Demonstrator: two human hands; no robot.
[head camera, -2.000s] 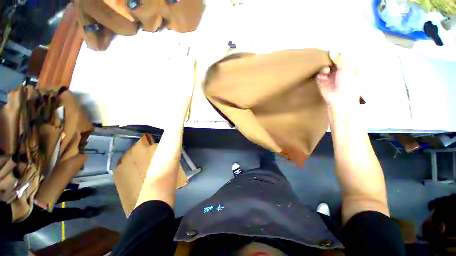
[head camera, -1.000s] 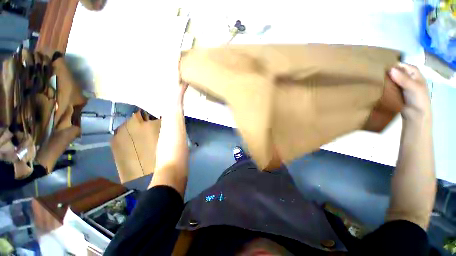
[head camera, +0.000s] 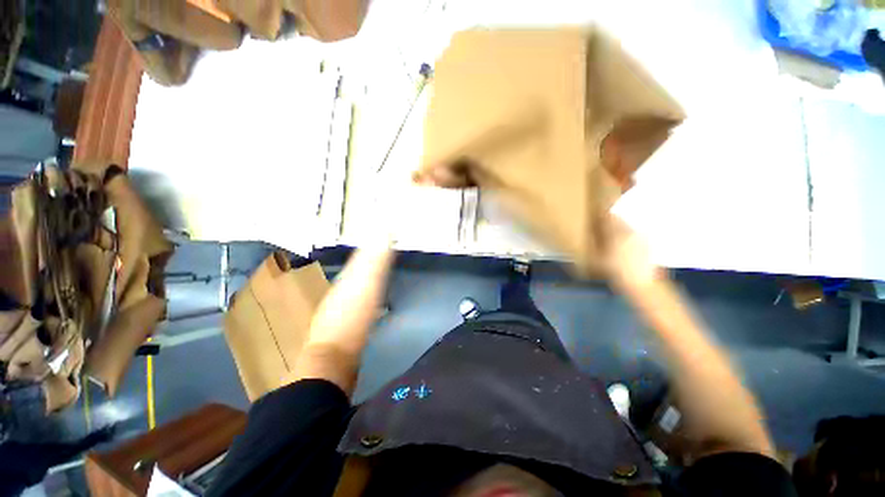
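Observation:
A brown bag body (head camera: 514, 92) is held up over the white table, its folds blurred, with a reddish-brown patch on its right side. My left hand (head camera: 446, 177) is mostly washed out against the table; its fingers show at the bag's lower left corner and appear to grip it. My right hand (head camera: 619, 248) is blurred and holds the bag's lower edge, its fingers partly hidden.
White table (head camera: 243, 146) with a small dark-ended tool (head camera: 425, 71) left of the bag. Brown bags (head camera: 243, 24) lie at the far left, a blue tray (head camera: 820, 34) at far right. A brown heap (head camera: 87, 272) stands left; a brown panel (head camera: 277, 320) is below the table edge.
The bag body has turned and moved up and away over the table. My right hand has come in from the far right to the bag's lower edge. The view has shifted.

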